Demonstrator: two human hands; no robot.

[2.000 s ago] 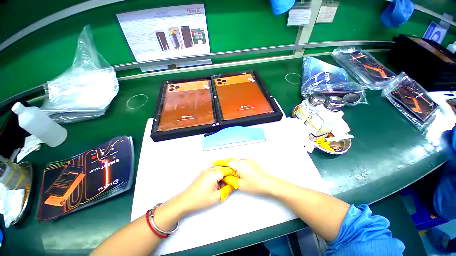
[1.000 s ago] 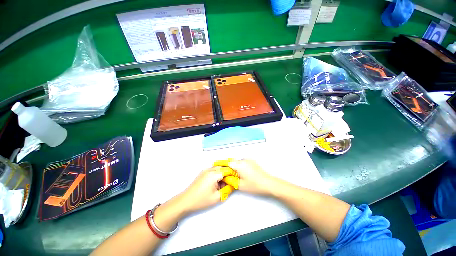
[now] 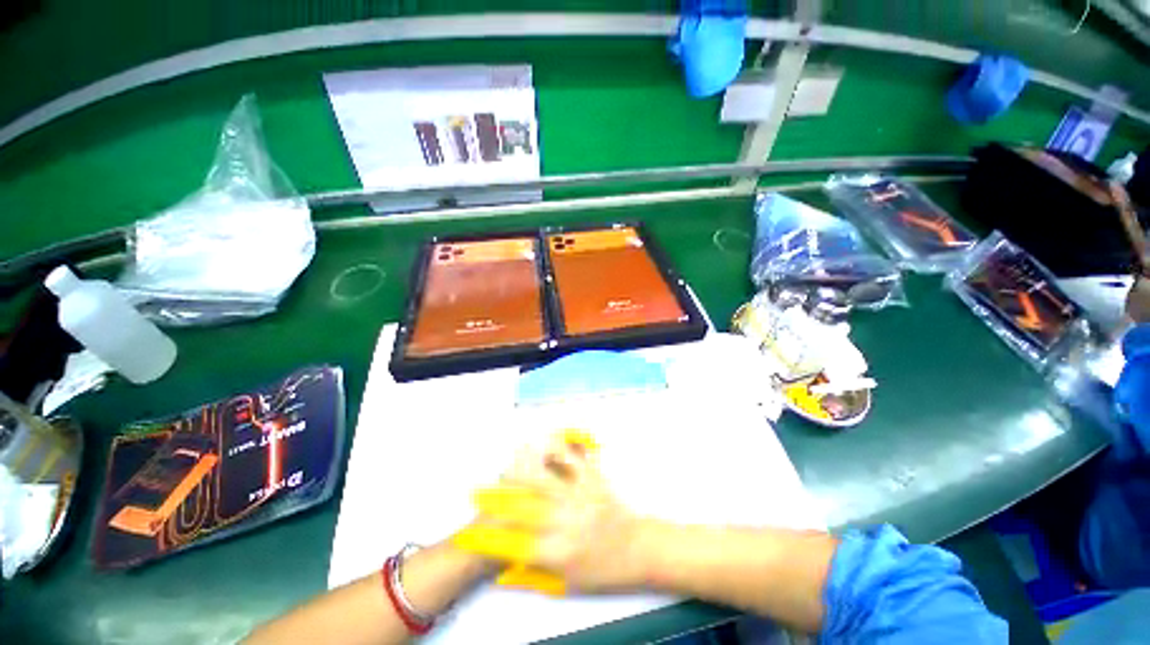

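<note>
My left hand (image 3: pixel 527 476) and my right hand (image 3: pixel 593 536) are pressed together over the white mat (image 3: pixel 416 441), blurred. Yellow finger cots cover several fingertips. My right hand lies across my left, its fingers spread over the back of it and near the wrist. My left hand's fingers are mostly hidden. No object shows in either hand. Behind them lies a light-blue flat scraper (image 3: pixel 593 376). At the mat's back, a black two-bay tray (image 3: pixel 547 290) holds a left tablet (image 3: pixel 479 296) and a right tablet (image 3: pixel 612 284), orange-brown backs up.
Printed films (image 3: pixel 221 466) and a squeeze bottle (image 3: pixel 114 328) are at left, with clear bags (image 3: pixel 221 252) behind. A dish (image 3: pixel 832 401) with yellow bits is at right. Bagged films (image 3: pixel 1022 296) lie further right. Another person's blue sleeve (image 3: pixel 1122 491) is at the right edge.
My hands have gone from clasped fingertips to my right hand lying across my left, slightly nearer me. The view has tilted up, so the bench things sit lower in the picture.
</note>
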